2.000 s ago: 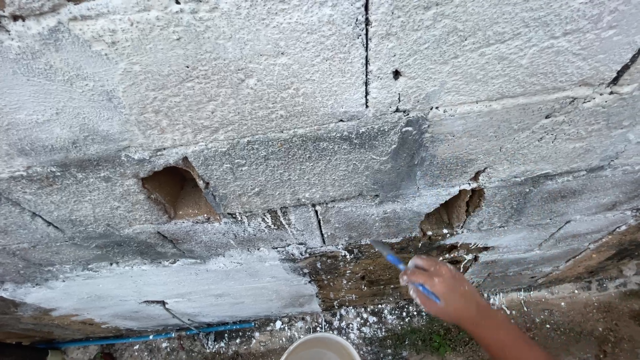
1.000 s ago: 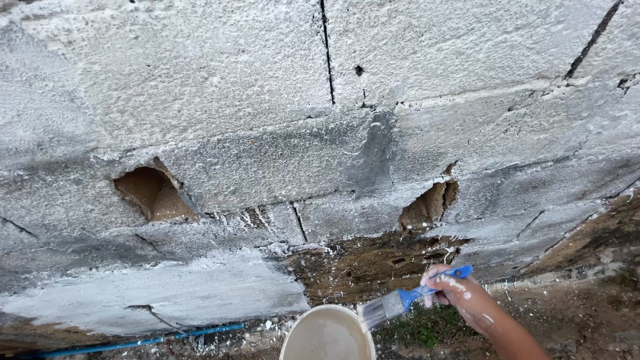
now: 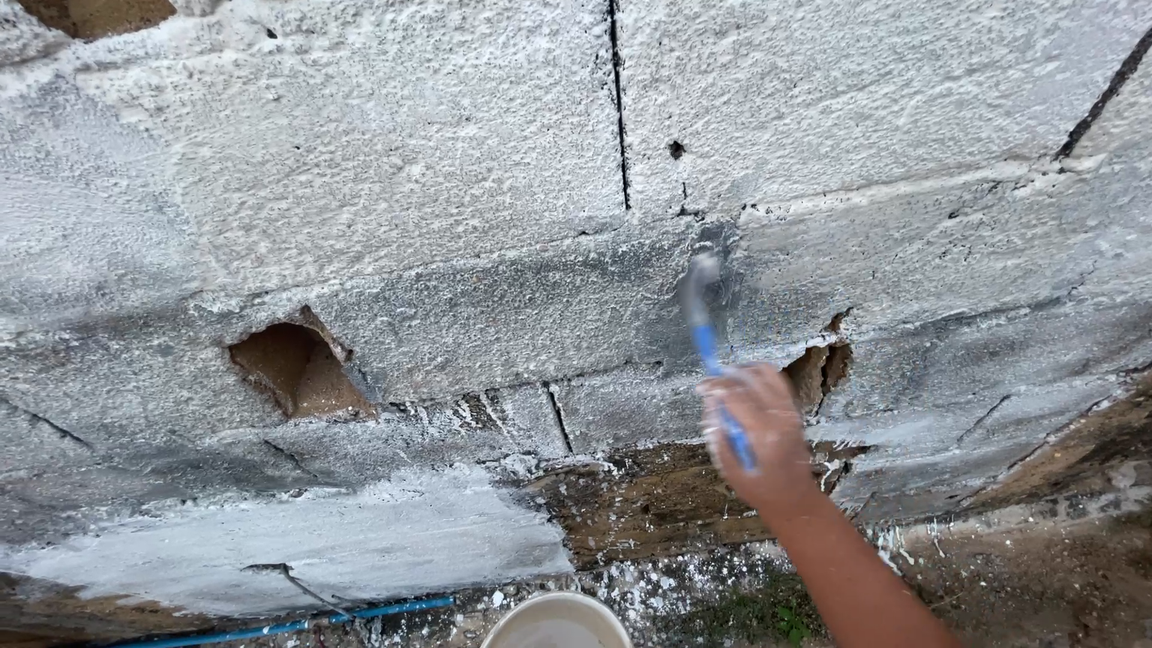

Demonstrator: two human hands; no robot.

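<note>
My right hand [image 3: 760, 432] grips the blue handle of a paintbrush [image 3: 706, 337], blurred by motion. Its whitish bristles are at a dark grey patch on the block wall [image 3: 504, 315], which is coated in white and grey. A pale round container [image 3: 558, 621] with whitish liquid in it shows at the bottom edge, left of my forearm. White spots mark my fingers. My left hand is out of view.
A broken hole [image 3: 301, 369] opens in the wall at left, and a jagged one [image 3: 817, 369] lies beside my hand. Below are bare brown wall [image 3: 657, 504], a blue pipe [image 3: 396, 609], and paint-spattered ground with small green plants [image 3: 792, 621].
My right hand has brought the brush from the container's rim up to the dark patch on the wall. Two seconds ago the brush was over the lower wall.
</note>
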